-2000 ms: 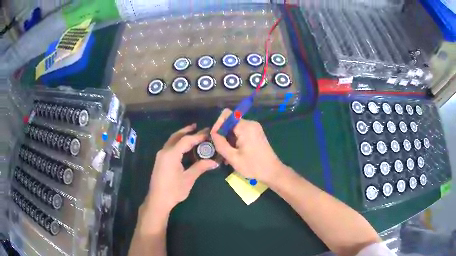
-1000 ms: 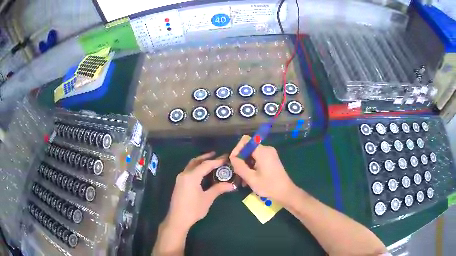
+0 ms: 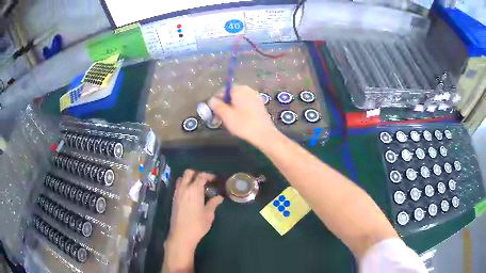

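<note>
My right hand (image 3: 242,117) is over the centre blister tray (image 3: 165,80). Its fingertips hold a round component (image 3: 204,111), tilted, and the blue pen tool (image 3: 230,74) stands up from the same hand. My left hand (image 3: 191,205) is low on the mat with fingers curled. A small dark thing (image 3: 211,190) shows at its fingertips; whether it is gripped is unclear. The shiny ring-shaped fixture (image 3: 242,186) lies on the mat just right of the left hand. The yellow sticker sheet (image 3: 282,216) with blue dots lies further right.
Left blister trays (image 3: 136,184) hold black rows of discs on edge. The right blister tray (image 3: 426,205) holds flat discs in a grid. Empty ribbed trays (image 3: 383,64) stand rear right. Spare sticker sheets (image 3: 98,74) lie on a blue holder rear left. A white panel (image 3: 154,9) is behind.
My right hand has moved up and left from the fixture to the centre tray with a component and the pen. My left hand has come away from the fixture, which is now uncovered.
</note>
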